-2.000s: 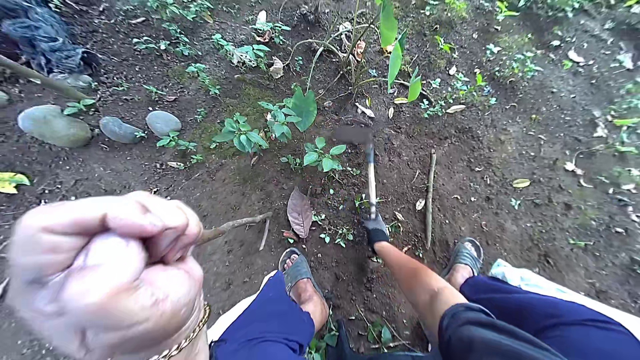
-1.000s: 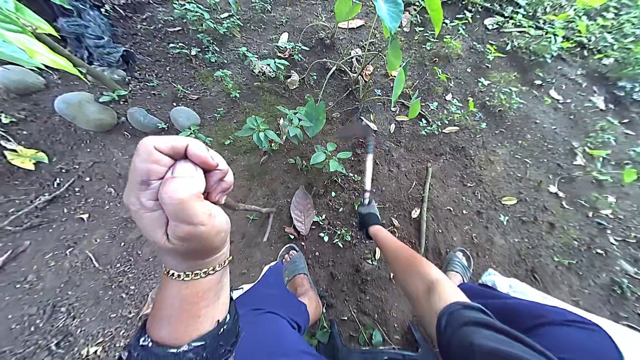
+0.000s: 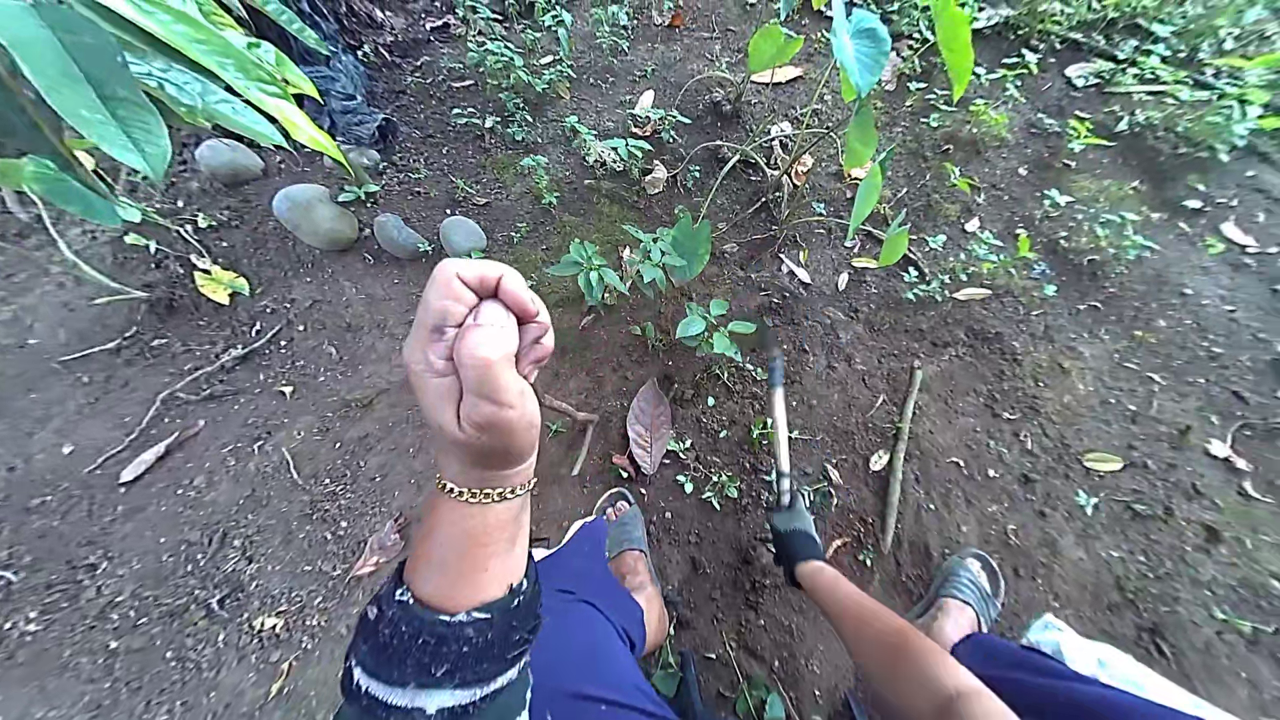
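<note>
My left hand (image 3: 480, 365), bare with a gold chain bracelet, is raised in a closed fist; nothing shows in it. Lower right, my right hand (image 3: 795, 535) wears a dark glove and grips the handle of a hand tool (image 3: 781, 430). The tool's far end is dark and blurred against the soil, so its kind is unclear. Just left of that end grows a small green plant (image 3: 712, 330). A brown dry leaf (image 3: 650, 427) lies between my hands, and a forked twig (image 3: 575, 412) is beside my fist.
Several smooth stones (image 3: 315, 217) line the upper left, under broad green leaves (image 3: 200, 80). A straight stick (image 3: 903, 455) lies right of the tool. Taller leafy stems (image 3: 735, 180) rise ahead. My sandalled feet (image 3: 628, 540) are on the soil, with white cloth or sacking (image 3: 1100, 665) at the lower right.
My left fist has moved right and away from the lower left corner. My right hand stays on the tool's handle. The view has shifted left, bringing broad leaves in.
</note>
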